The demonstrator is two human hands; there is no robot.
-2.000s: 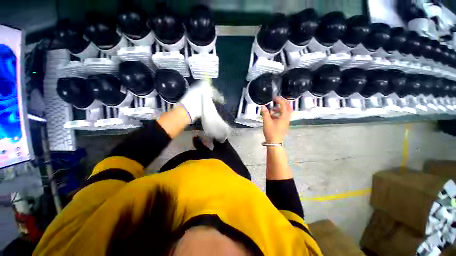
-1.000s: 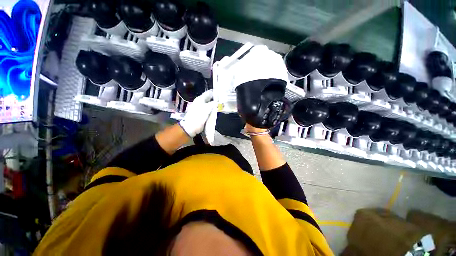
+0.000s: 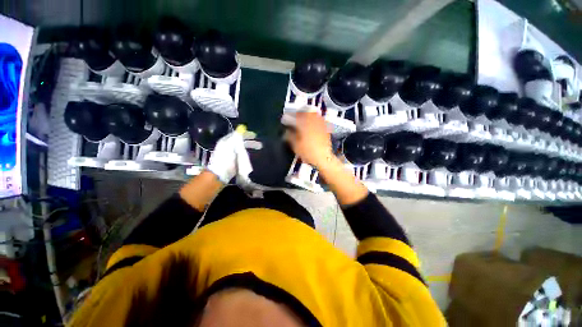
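Note:
White cameras with glossy black balls stand in two rows, a left group (image 3: 167,115) and a right group (image 3: 403,150). My left hand (image 3: 223,158), in a white glove, holds a thin white label strip (image 3: 243,165) hanging at the gap between the groups; a small yellowish bit shows at its fingertips. My right hand (image 3: 311,137), bare and blurred, is just below the camera at the left end of the back right row (image 3: 311,75). Its fingers and any hold are unclear. A dark blurred shape (image 3: 273,163) lies between my hands; I cannot tell what it is.
The dark-green bench (image 3: 258,96) runs behind and between the groups. A white board (image 3: 494,57) with loose camera parts is at the far right. A bright blue monitor (image 3: 9,108) stands at the left. Brown cartons (image 3: 485,281) are on the floor at lower right.
The camera held tilted between my hands a second ago is no longer raised. A camera now stands at the back right row's left end. My right hand has moved up and left; the view has shifted.

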